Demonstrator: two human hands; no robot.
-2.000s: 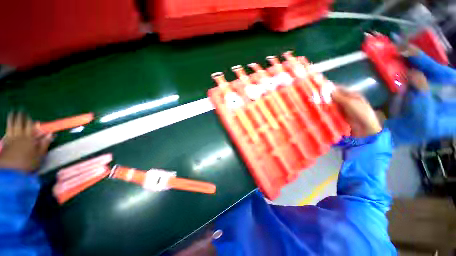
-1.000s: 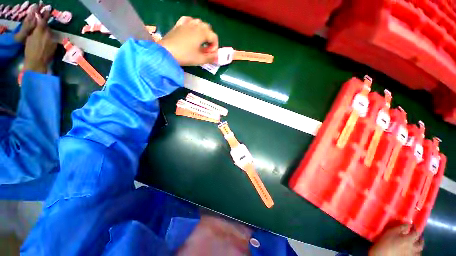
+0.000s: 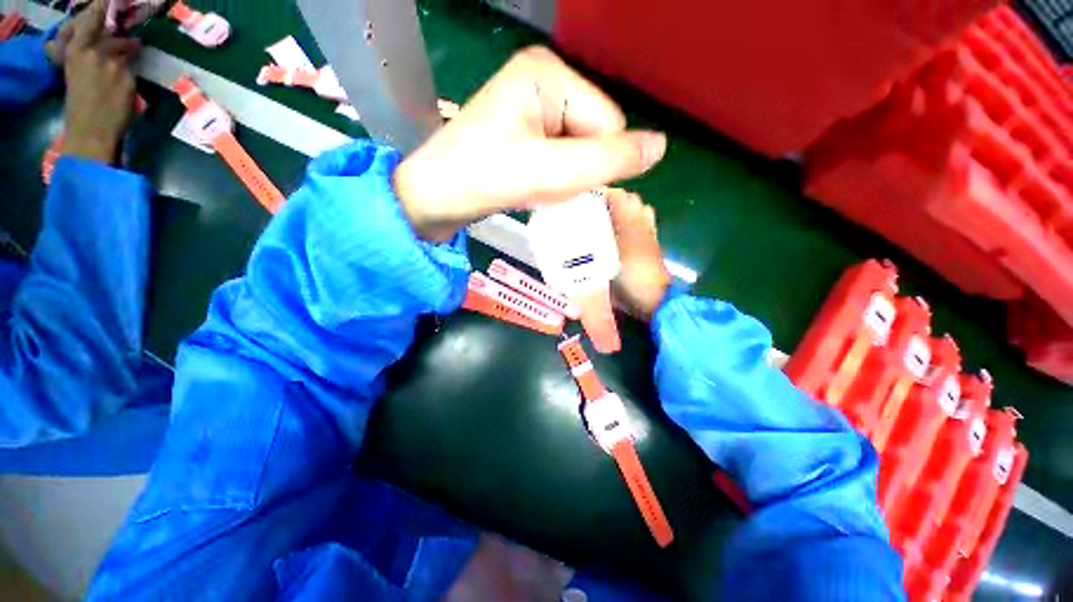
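Observation:
A smartwatch (image 3: 577, 249) with a pale face and orange strap is held up between my hands, its lower strap hanging down. My left hand (image 3: 530, 153) is bent with curled fingers over its top end and hides the upper strap; whether it grips the watch is hidden. My right hand (image 3: 639, 251) is behind and at the right edge of the watch, closed on it. A second smartwatch (image 3: 608, 423) lies flat on the dark green bench (image 3: 471, 412). Orange and pale pink strap pieces (image 3: 518, 296) lie beside it, partly behind my left sleeve.
A red tray (image 3: 865, 365) holding several watches lies at the right. Stacked red trays (image 3: 941, 176) stand across the belt. A grey post (image 3: 371, 59) rises behind my left arm. Another person's hands (image 3: 100, 88) are at the upper left, near another watch (image 3: 207, 124).
My right hand has left the red tray and come to the watch. My left hand has brought that watch from the belt side nearer to me, and it now hangs face-on.

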